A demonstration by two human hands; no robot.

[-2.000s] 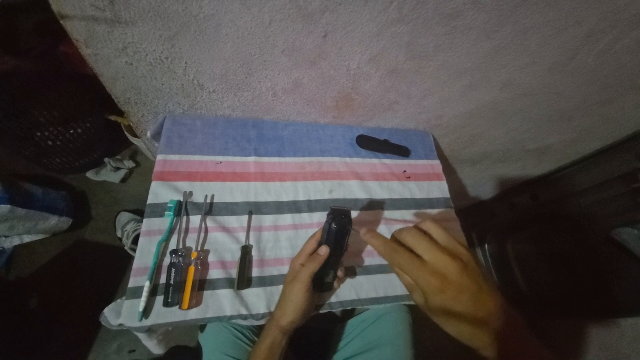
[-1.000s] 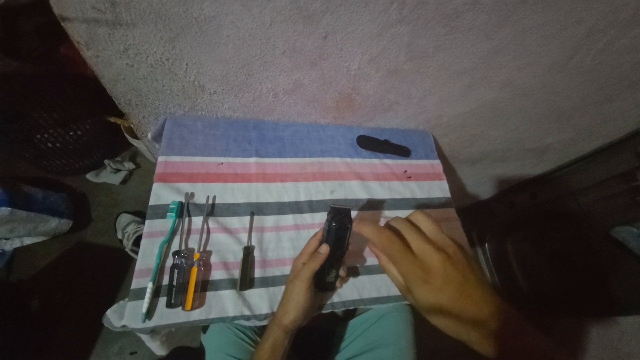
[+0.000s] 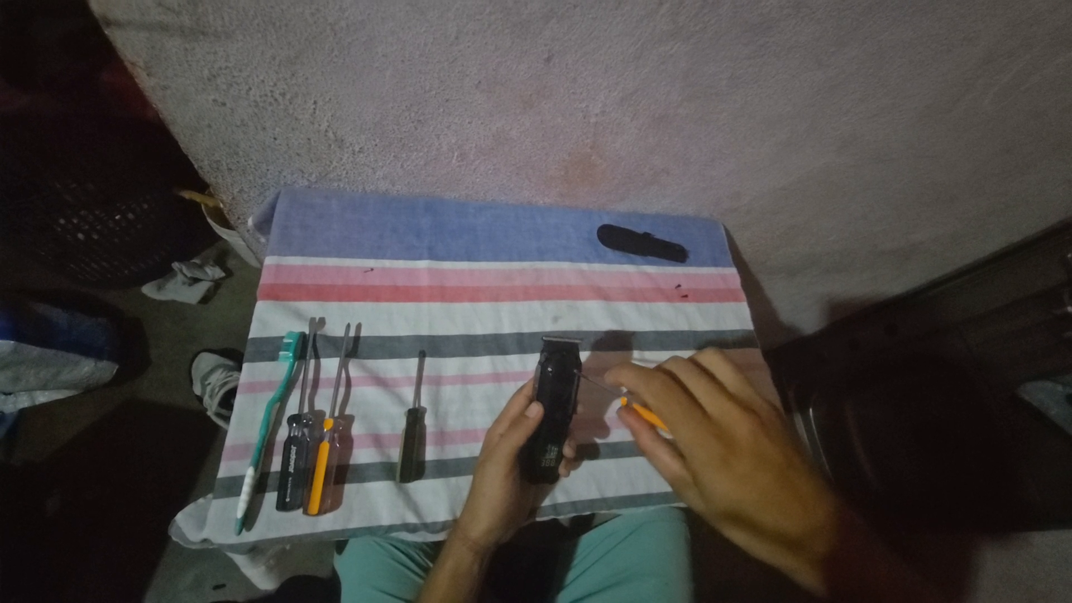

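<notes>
My left hand (image 3: 502, 461) grips a black hair trimmer (image 3: 554, 410), its blade end pointing away from me. My right hand (image 3: 712, 435) holds a small screwdriver (image 3: 643, 413) with an orange handle between thumb and fingers. The thin shaft reaches to the trimmer's right side near the blade end; whether the tip touches a screw cannot be told. On the striped cloth to the left lie a green and white toothbrush (image 3: 266, 427), a black-handled screwdriver (image 3: 294, 461), an orange and clear-handled screwdriver (image 3: 322, 465) and a smaller dark-handled screwdriver (image 3: 412, 444).
A black trimmer housing part (image 3: 642, 243) lies on the blue band of the cloth (image 3: 469, 230), with tiny dark bits (image 3: 681, 291) nearby. Behind the table stands a rough wall (image 3: 502, 100). A dark basket (image 3: 84, 201) and a shoe (image 3: 213, 385) are at the left.
The orange screwdriver handle now shows between my right fingers, where it was not visible before. My left hand and the trimmer have stayed in about the same place.
</notes>
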